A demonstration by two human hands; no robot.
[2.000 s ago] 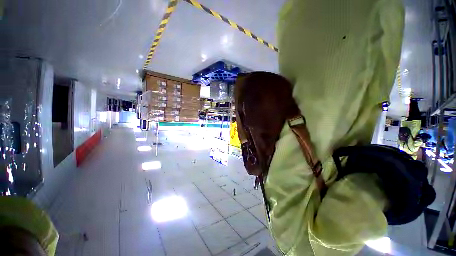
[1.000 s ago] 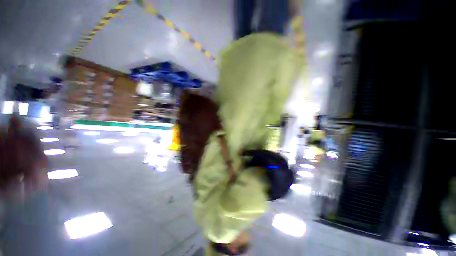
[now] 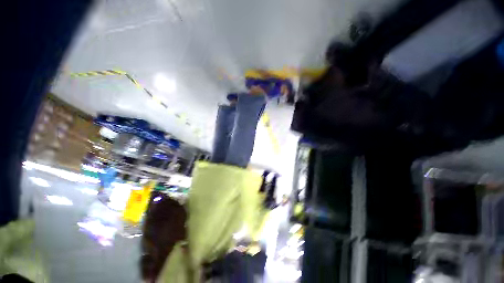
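The view is upside down and blurred. Neither of my hands can be made out. Nearest in front is a person in a yellow-green smock point(image 3: 215, 213) and blue-grey trousers point(image 3: 241, 130), feet toward the top. A brown shoulder bag point(image 3: 163, 235) hangs at the person's side. A dark bulky thing point(image 3: 236, 266), perhaps the backpack, shows at the bottom edge.
Dark panels with a silver frame point(image 3: 359, 221) fill the right. Large dark shapes, unclear, lie above them point(image 3: 353, 110) and at the left edge point(image 3: 33, 72). Brown cartons point(image 3: 66, 132), a blue pallet-like thing point(image 3: 135, 128) and a yellow sign point(image 3: 136, 204) stand behind.
The view has swung and tilted. The person sits lower in the picture, with legs and feet now showing. Dark panels came in at right, and a dark blue shape at left.
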